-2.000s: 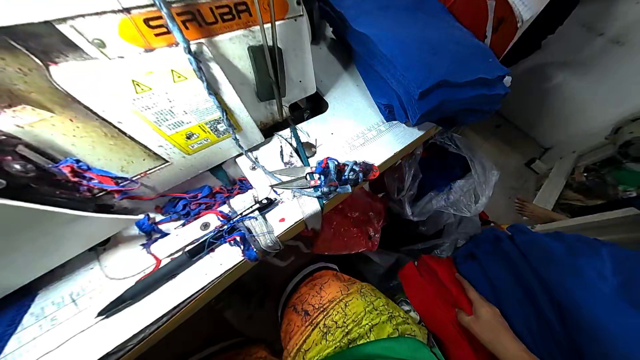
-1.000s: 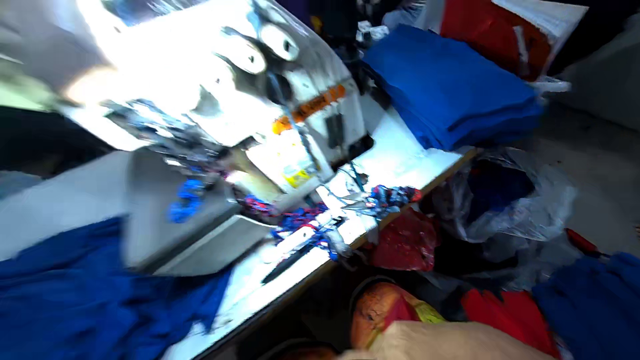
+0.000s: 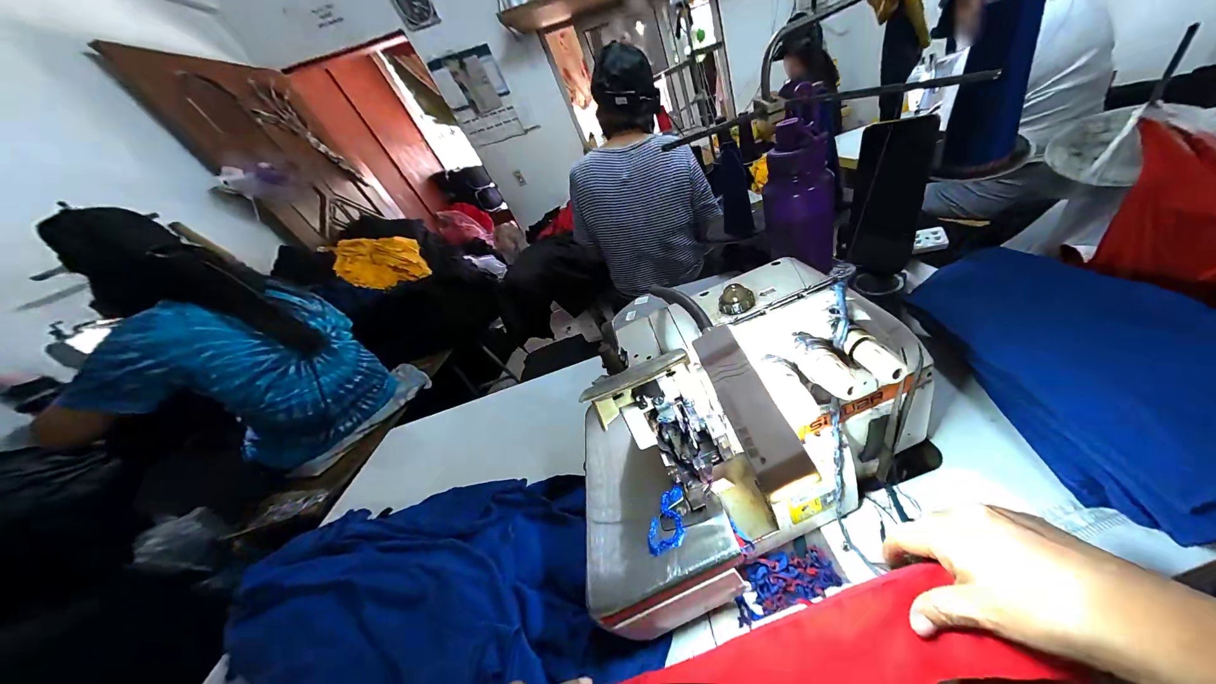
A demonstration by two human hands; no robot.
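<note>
My right hand (image 3: 1007, 579) grips red fabric (image 3: 836, 632) between thumb and fingers at the lower right, in front of an overlock sewing machine (image 3: 741, 437). Only fingertips of my left hand (image 3: 570, 680) show at the bottom edge, beside the red fabric; what they do cannot be told. A short blue thread chain (image 3: 666, 521) hangs at the machine's presser foot. Blue and red thread scraps (image 3: 787, 579) lie below the machine bed. Crumpled blue fabric (image 3: 408, 589) lies left of the machine, and stacked blue fabric (image 3: 1092, 380) lies to its right.
A purple bottle (image 3: 800, 195) and a dark phone or tablet (image 3: 890, 190) stand behind the machine. A person in a blue patterned shirt (image 3: 237, 370) sits at left; a person in a striped shirt (image 3: 641, 204) is farther back. The white tabletop (image 3: 484, 437) extends left of the machine.
The view has swung up and left. The red fabric, earlier low at the right beside the table, is now in front of the machine with my right hand on it.
</note>
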